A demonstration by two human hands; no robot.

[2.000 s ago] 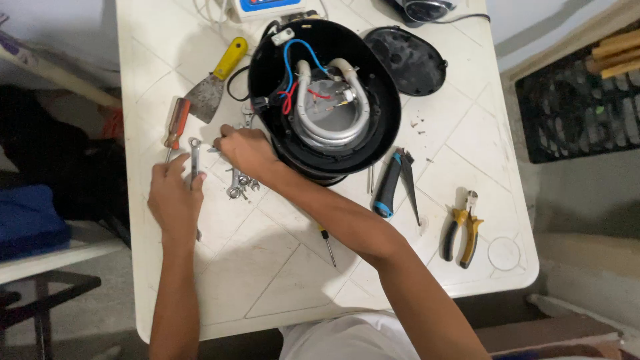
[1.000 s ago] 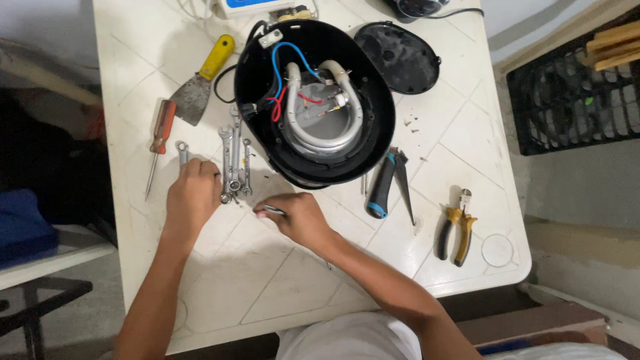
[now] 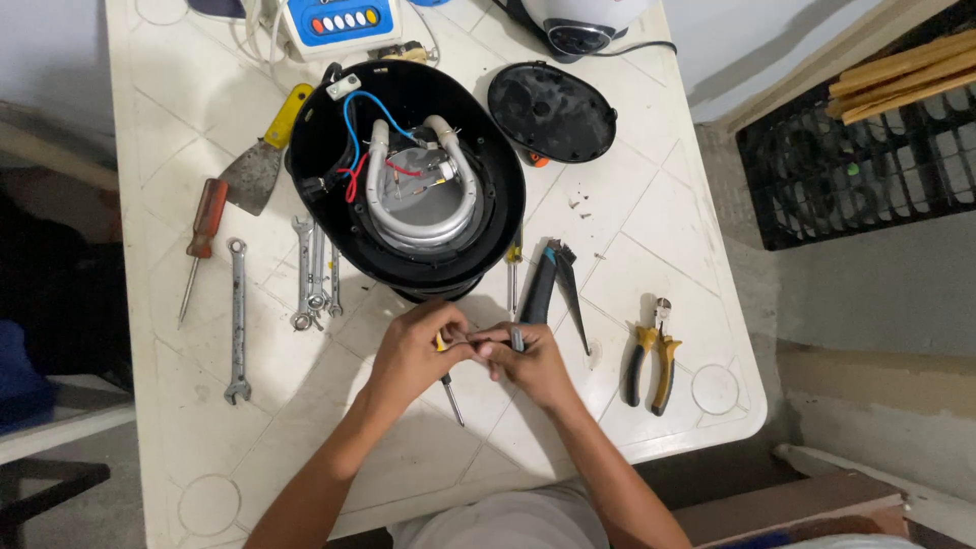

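My left hand and my right hand meet at the fingertips just below the black appliance housing. A small metal piece shows between my right fingers; its kind cannot be told. Below my left fingers a small screwdriver with a yellow and black handle shows; whether the hand holds it or only covers it is unclear. Inside the housing are a curved metal heating tube and blue and red wires. One combination wrench lies apart on the left, beside several smaller wrenches in a group.
On the white table lie a putty knife, a red-handled screwdriver, a black lid, a black-handled tool, diagonal cutters and small screws. A blue and white device stands at the back.
Both hands have moved right, away from the wrenches, and come together below the housing. The single wrench that was at my left hand now lies apart on the table.
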